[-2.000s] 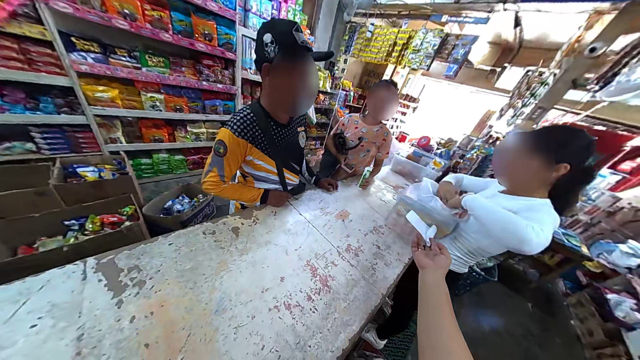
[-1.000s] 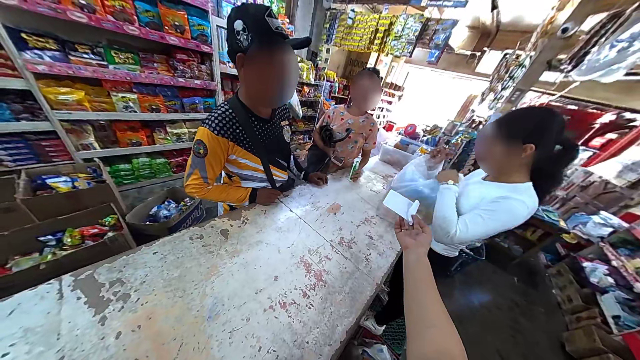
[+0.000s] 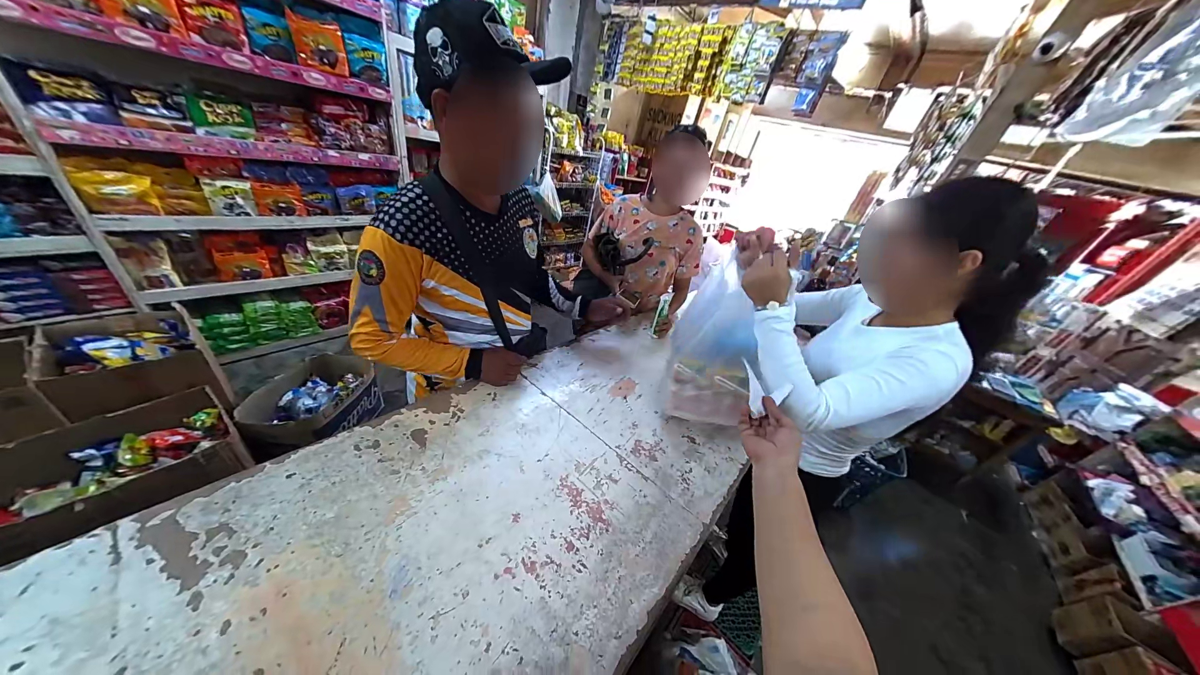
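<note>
My right hand [image 3: 771, 434] reaches up from the lower edge, beyond the counter's right side, its fingers closed on a small white slip of paper [image 3: 757, 389]. Just behind the slip stands a filled translucent plastic bag [image 3: 708, 347] on the worn, paint-chipped counter [image 3: 450, 525]. A person in a white long-sleeved top [image 3: 858, 375] holds the bag's top with raised hands. My left hand is not in view.
Across the counter are a person in a yellow and black jersey [image 3: 422, 291] and a person in a patterned pink shirt [image 3: 647, 244]. Snack shelves [image 3: 244, 222] and cardboard boxes [image 3: 122, 487] line the left. Crates [image 3: 1106, 619] stand at the right.
The plastic bag now stands upright and filled, its top lifted by the person in white; two seconds ago a clear tub showed there. My right hand still holds the paper.
</note>
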